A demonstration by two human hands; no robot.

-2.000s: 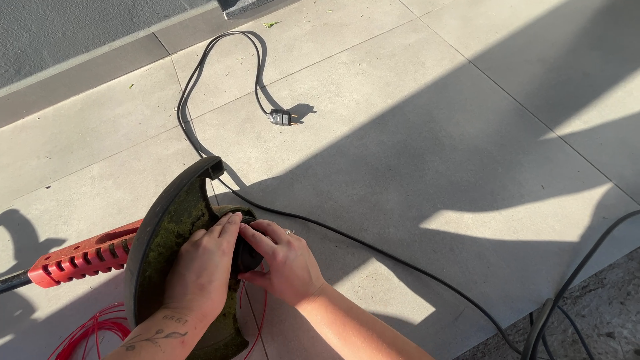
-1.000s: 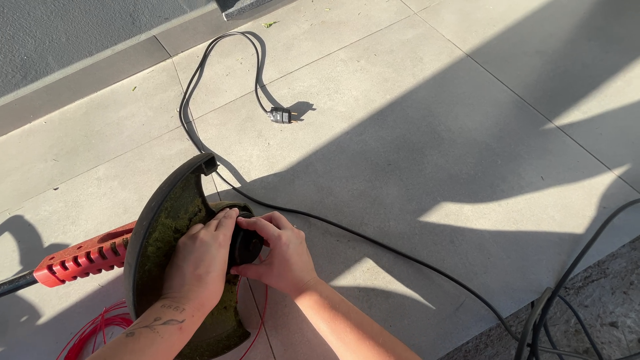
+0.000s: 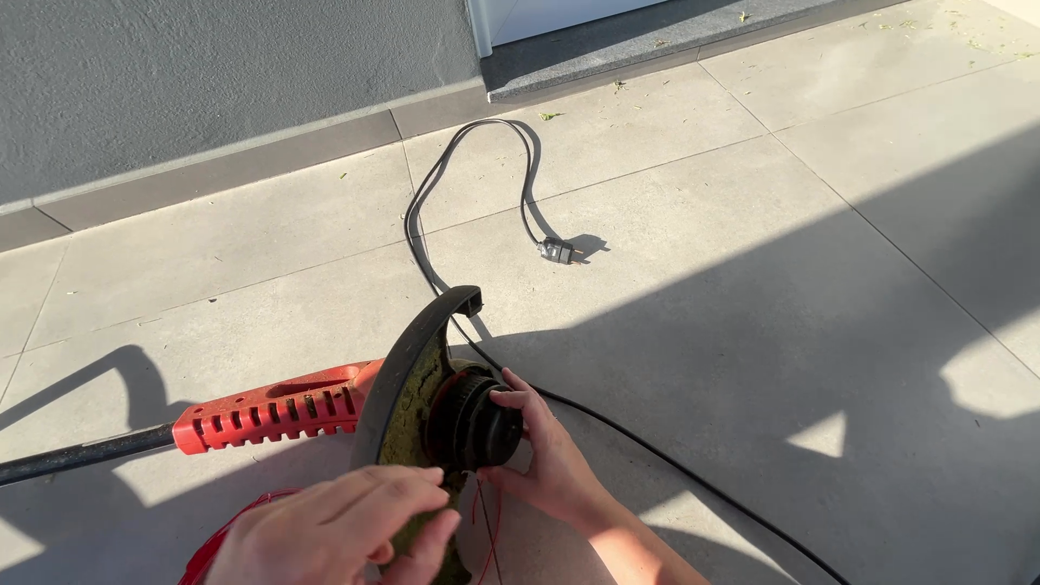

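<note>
A string trimmer with a red slotted motor housing (image 3: 268, 410) lies on the tiles, its black guard (image 3: 406, 357) crusted with dried grass. My right hand (image 3: 540, 455) grips the round black trimmer head (image 3: 475, 418) from the right, fingers above and thumb below. In front of the guard, my left hand (image 3: 341, 528) is raised with its fingers apart and nothing between them; part of it is cut off by the bottom edge. Thin red trimmer line (image 3: 494, 528) hangs below the head, and a coil of red line (image 3: 213, 544) lies partly behind my left hand.
A black power cable (image 3: 650, 447) runs across the tiled floor (image 3: 691, 325) behind the trimmer head, and its plug (image 3: 557, 250) lies beyond the guard. The trimmer's black shaft (image 3: 89, 455) extends left. A grey wall (image 3: 227, 81) and a stone doorstep (image 3: 601, 65) border the far side.
My left hand has come off the guard and trimmer head and moved toward the bottom left. My right hand stays on the head. The view has shifted, showing more wall and the doorstep.
</note>
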